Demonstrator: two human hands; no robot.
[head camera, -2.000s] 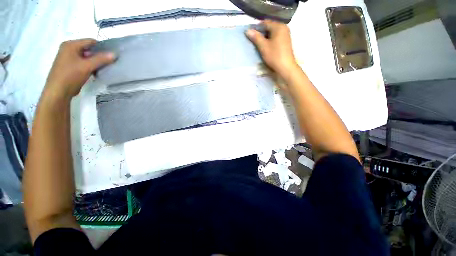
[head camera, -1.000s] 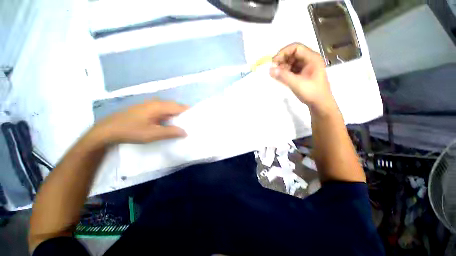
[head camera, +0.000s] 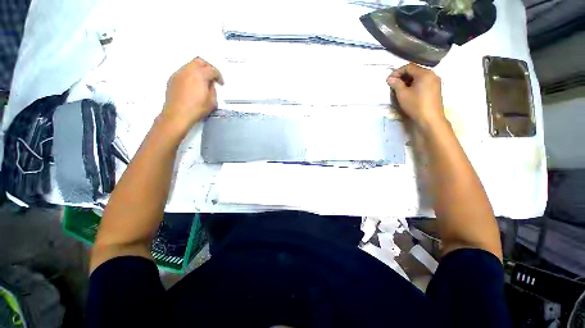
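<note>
A plain white interlining strip (head camera: 308, 82) lies across the table between my two hands, with thin grey edges showing along it. My left hand (head camera: 191, 93) is at its left end with fingers curled; whether they grip it is hard to see. My right hand (head camera: 418, 93) pinches its right end between thumb and fingers. A grey fabric strip (head camera: 288, 138) lies bare, nearer to me. A white interlining stack (head camera: 308, 184) lies at the near table edge.
The iron (head camera: 414, 33) stands at the back right. A shiny brown rest plate (head camera: 510, 97) is at the right edge. Folded grey fabric strips (head camera: 72, 147) hang at the left edge above a green crate (head camera: 82, 224). More layered strips (head camera: 301, 40) lie beyond the white strip. White scraps (head camera: 388, 240) lie below.
The white strip has moved from the near stack to the farther grey strip and now covers most of it. Both hands have moved away from me to its ends. The view has shifted left.
</note>
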